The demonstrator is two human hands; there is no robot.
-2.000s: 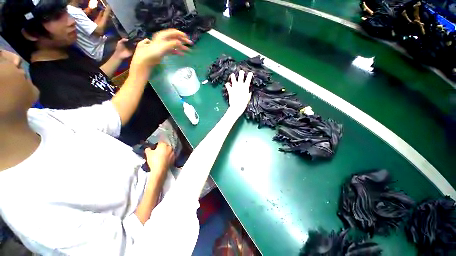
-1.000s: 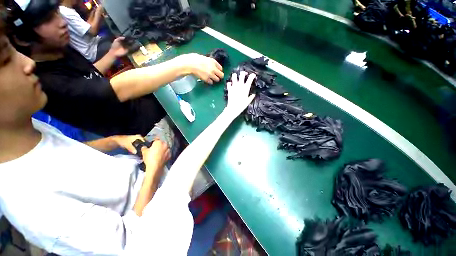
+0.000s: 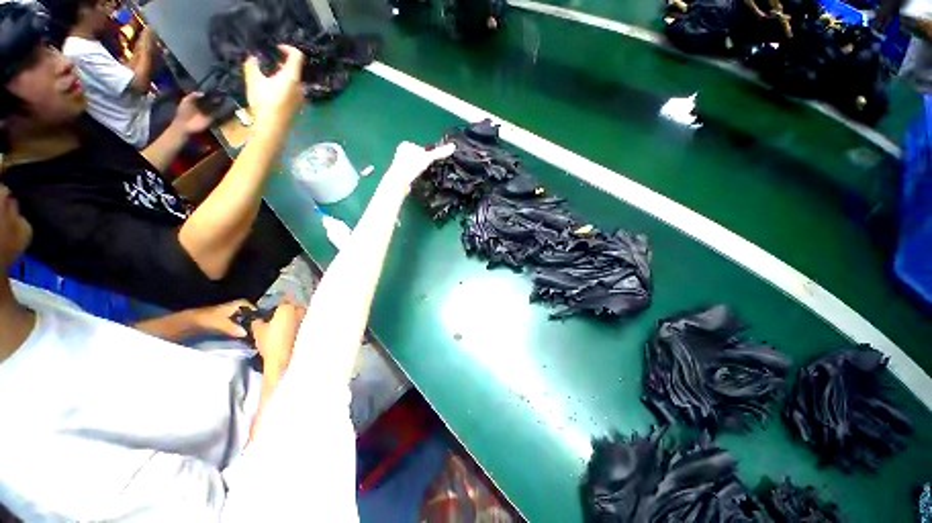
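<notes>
My left arm reaches forward from the bottom, pale with glare. My left hand (image 3: 419,161) is at the left end of a row of black bunches (image 3: 480,163), its fingers over the edge; whether they grip is hidden. The bunches are shiny, strip-like and ragged, joined in a row with small yellow bits on some. More black bunches (image 3: 705,373) lie at the lower right, apart from that row. My right hand is out of the picture.
A whitish round tub (image 3: 325,174) and a white bottle (image 3: 335,231) stand left of my arm. A neighbour's hands (image 3: 268,337) hold a small dark piece at the lap. Another person's hand (image 3: 274,87) is raised. A pale strip (image 3: 654,209) runs along the green table.
My left hand has moved from on top of the bunches to their left end. The neighbour's arm that reached beside the bunches has pulled back and up. The view has shifted right.
</notes>
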